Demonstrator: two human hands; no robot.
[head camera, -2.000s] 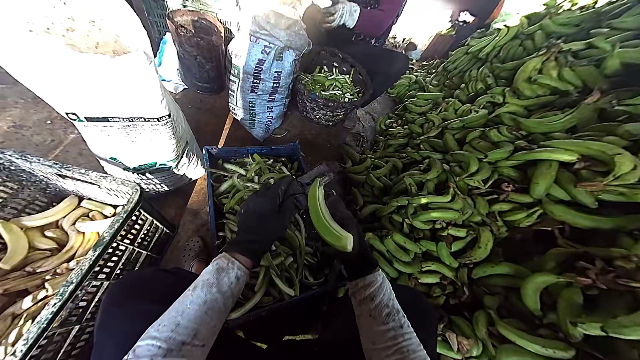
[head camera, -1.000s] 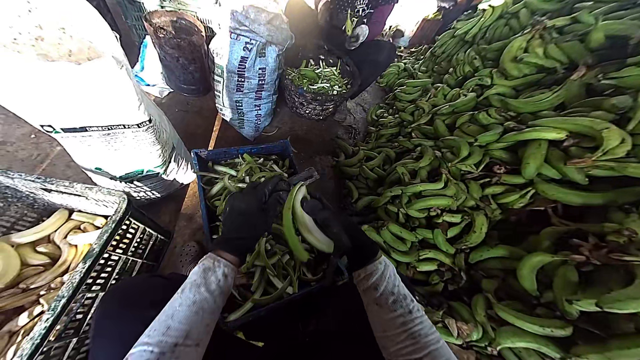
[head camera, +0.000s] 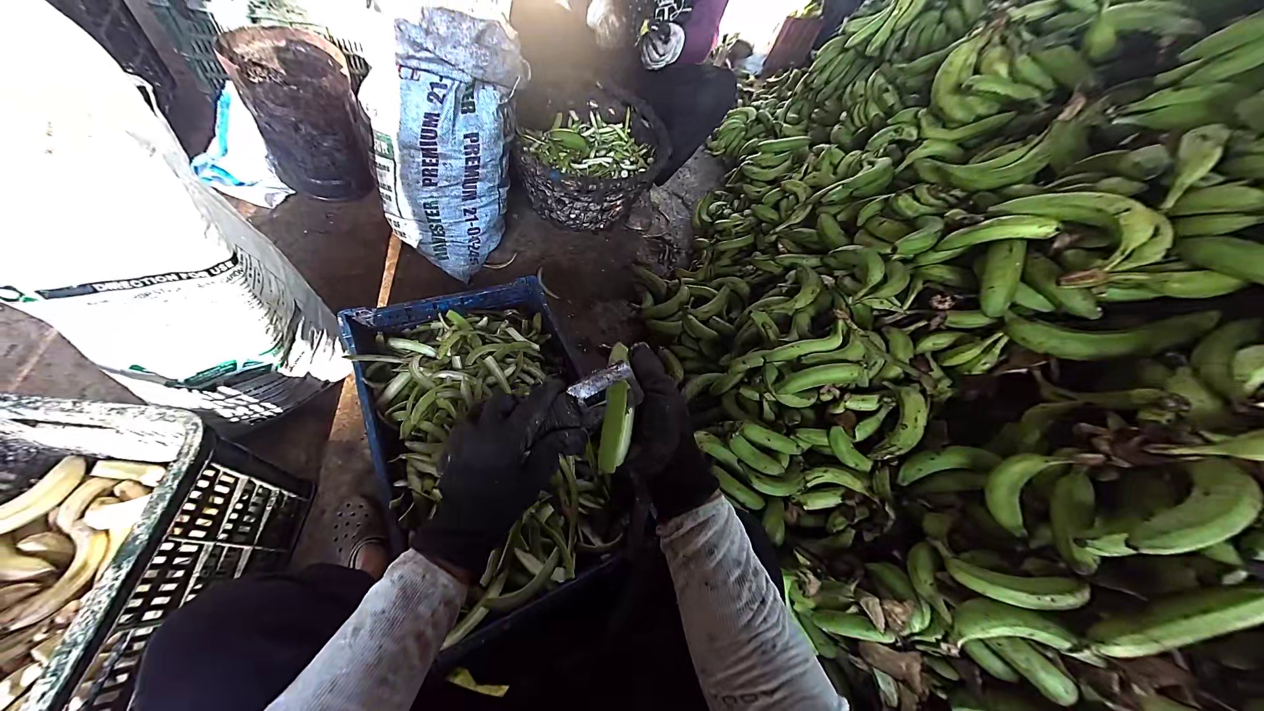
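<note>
My right hand (head camera: 670, 434), in a dark glove, is closed around a green plantain (head camera: 616, 425), which stands nearly upright. A flat metal blade (head camera: 600, 382) crosses the plantain near its upper end. My left hand (head camera: 513, 454), also gloved, is curled beside the blade; the frame does not settle which hand holds the blade, as its handle is hidden. Beneath both hands stands a blue plastic crate (head camera: 444, 308) with green peel strips (head camera: 434, 365) in it.
Green plantains (head camera: 839, 375) are heaped on the right. A black crate (head camera: 188, 523) of peeled plantains stands at lower left. Further off are white sacks (head camera: 148, 247) (head camera: 444, 148), a dark bucket (head camera: 296, 109) and a basket of peels (head camera: 588, 188), with a person's gloved hand (head camera: 662, 41) beyond.
The plantain, earlier tilted between my hands with pale flesh showing, now stands more upright, mostly green side showing. My hands have moved a little lower relative to the blue crate.
</note>
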